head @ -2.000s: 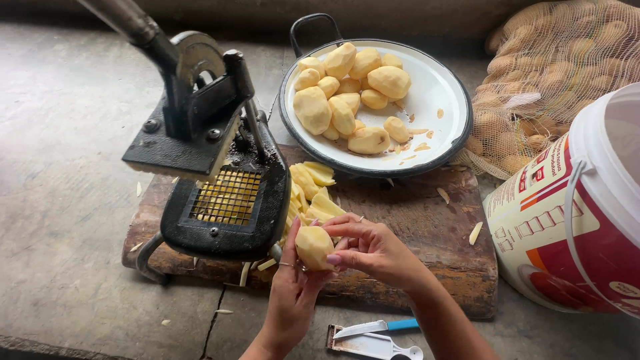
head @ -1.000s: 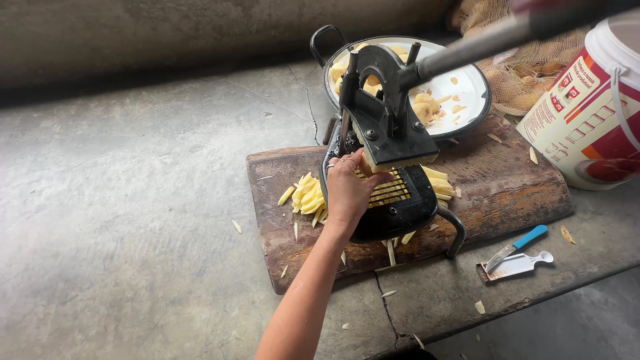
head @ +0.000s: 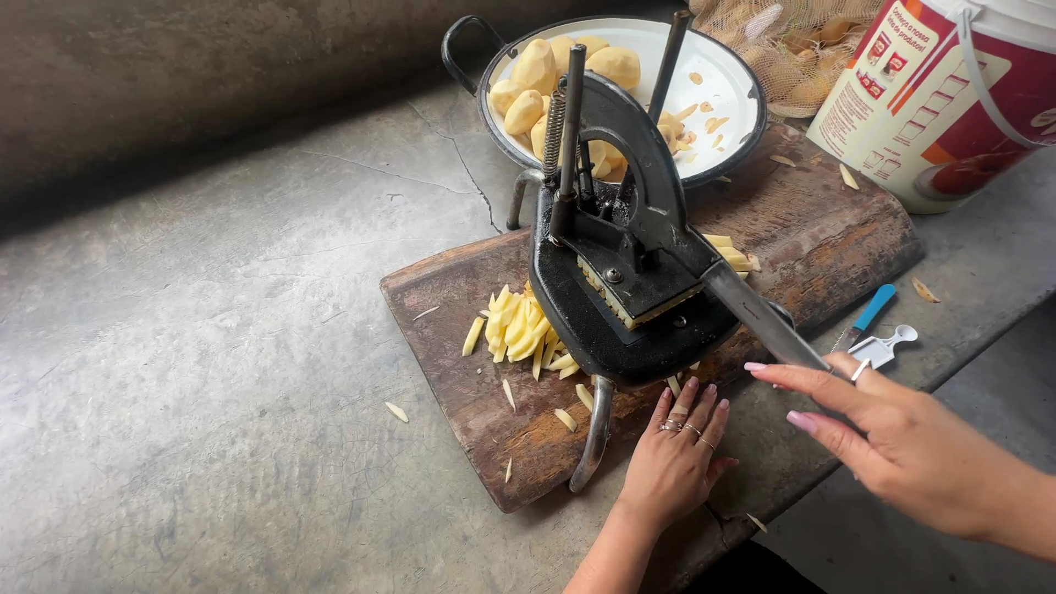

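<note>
A black cast-metal potato cutter (head: 561, 305) stands on a worn wooden board (head: 470, 412), its pusher block (head: 639, 276) down against the grid. My right hand (head: 891, 445) is at the end of the cutter's metal lever (head: 767, 318), which is lowered; the fingers rest over it, and whether they close around it is hard to tell. My left hand (head: 681, 454) lies palm down with fingers extended at the board's near edge, below the cutter, holding nothing. Cut potato sticks (head: 520, 326) lie in a pile under and left of the cutter, with more (head: 730, 254) to its right.
Behind the cutter, a white enamel basin (head: 730, 74) holds peeled potatoes (head: 535, 66) and scraps. A mesh sack of potatoes (head: 792, 58) and a plastic bucket (head: 924, 99) stand at the back right. A blue-handled knife (head: 874, 307) and a white-handled tool (head: 883, 346) lie right of the board.
The cutter's lever and pusher block have come down from their raised position. My left hand has left the cutter's grid for the board's near edge. My right hand has come into view at the lever.
</note>
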